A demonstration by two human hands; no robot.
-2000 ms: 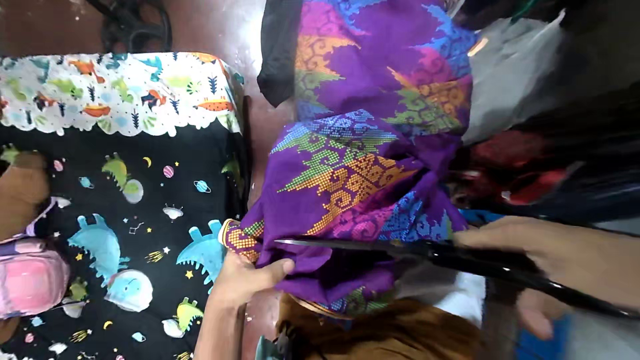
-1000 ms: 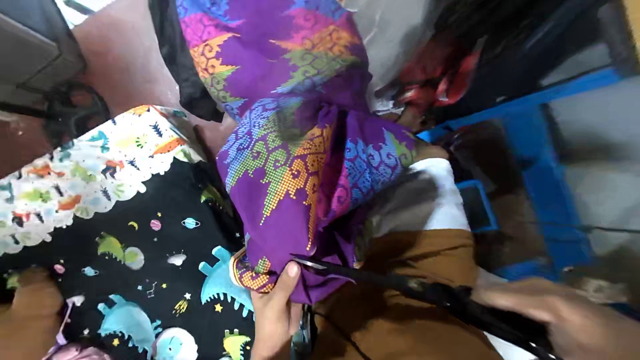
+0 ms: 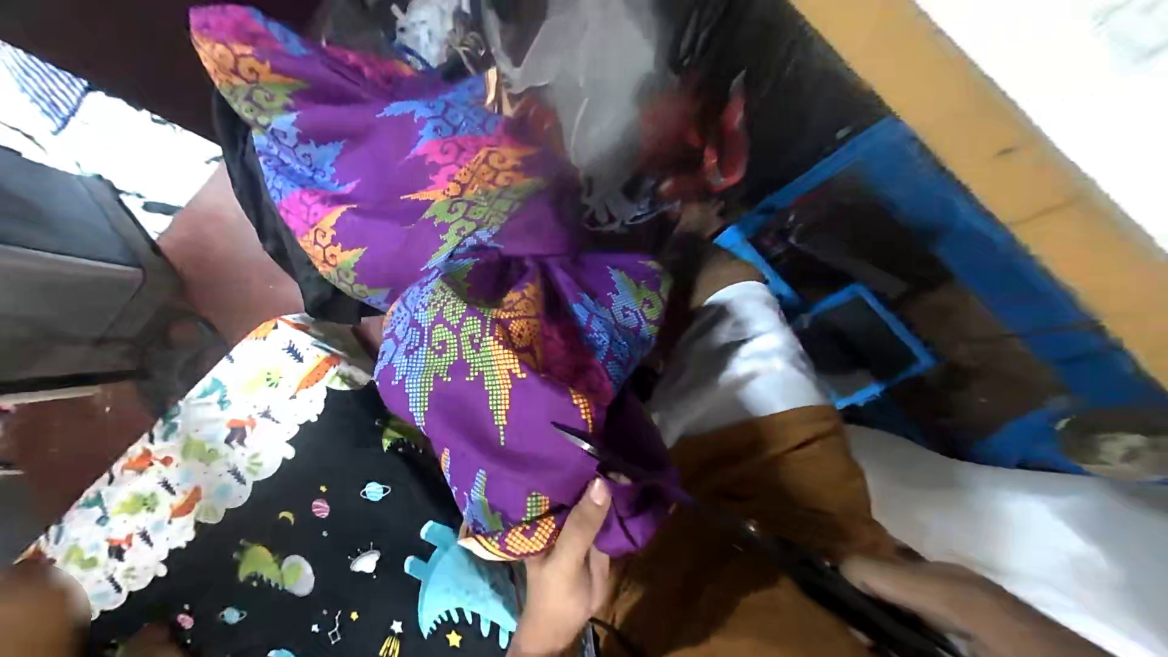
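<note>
Purple fabric with bright multicoloured motifs (image 3: 511, 438) drapes across the middle of the view, bunched and folded. At its lower edge my left hand (image 3: 570, 570) pinches it, thumb on top. From the lower right my right hand (image 3: 940, 593) grips the dark handles of a pair of scissors (image 3: 776, 547). The blade tips lie over the purple fabric just above my left thumb. How far the blades are apart cannot be told, as they are dark and partly lost in the folds.
Black dinosaur-and-space fabric with a white scalloped border (image 3: 310, 511) lies at lower left, with part of another person's hand (image 3: 36, 611) at its edge. Brown cloth (image 3: 776, 474) covers my lap. A blue frame (image 3: 881, 347) stands right; a grey machine or box (image 3: 64, 265) is at left.
The view has swung strongly, showing more of the blue frame. The scissor tips have moved from beside my left thumb to just above it on the fabric. Both hands keep their holds.
</note>
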